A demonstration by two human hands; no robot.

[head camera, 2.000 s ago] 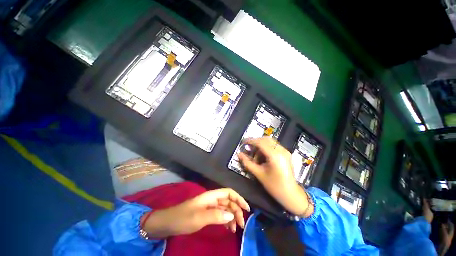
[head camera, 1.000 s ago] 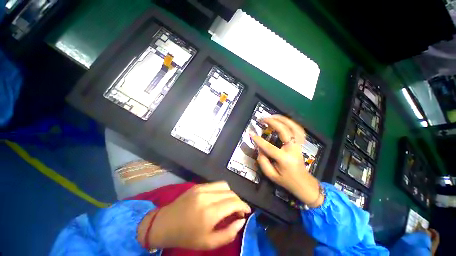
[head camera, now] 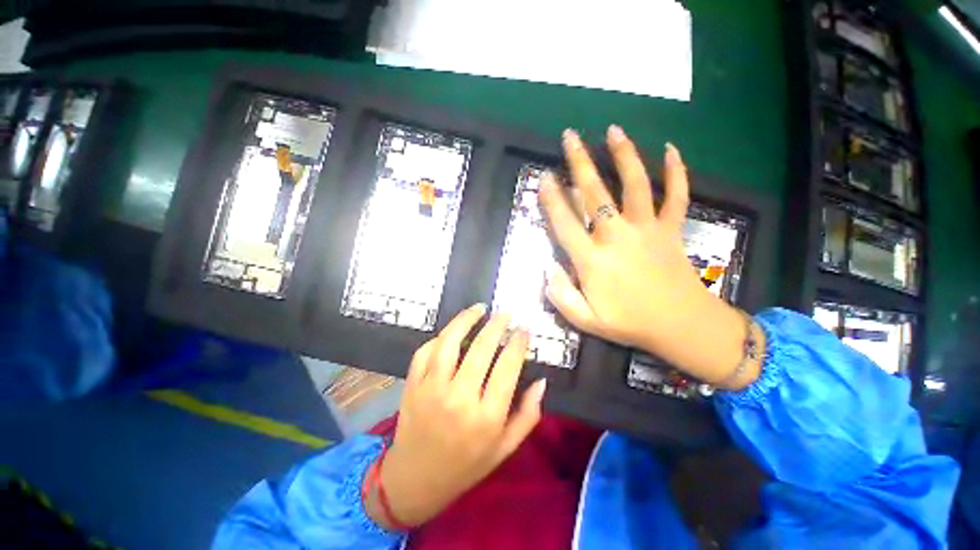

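Observation:
A black foam tray [head camera: 306, 326] holds several opened phones side by side. My right hand [head camera: 629, 242] is spread flat over the upper part of the third phone [head camera: 521, 274] from the left, fingers apart, hiding much of it. My left hand [head camera: 464, 397] is at that phone's lower left edge, fingers slightly apart, with nothing visible in it. The second phone [head camera: 400, 236] and the leftmost phone [head camera: 263, 204] lie uncovered, with orange tabs. The rightmost phone [head camera: 711, 258] is partly behind my right hand and wrist.
A white toothed-edge sheet [head camera: 537, 43] lies beyond the tray. Another black tray of phones [head camera: 868, 161] stands at the right, and more phones [head camera: 54, 150] are at the far left. Black stacked trays [head camera: 193, 30] are at the back left. A blue sleeve [head camera: 54, 322] shows at left.
The view has turned and shifted. My right hand has opened out flat over the third phone. My left hand has moved from near my body up to that phone's lower edge.

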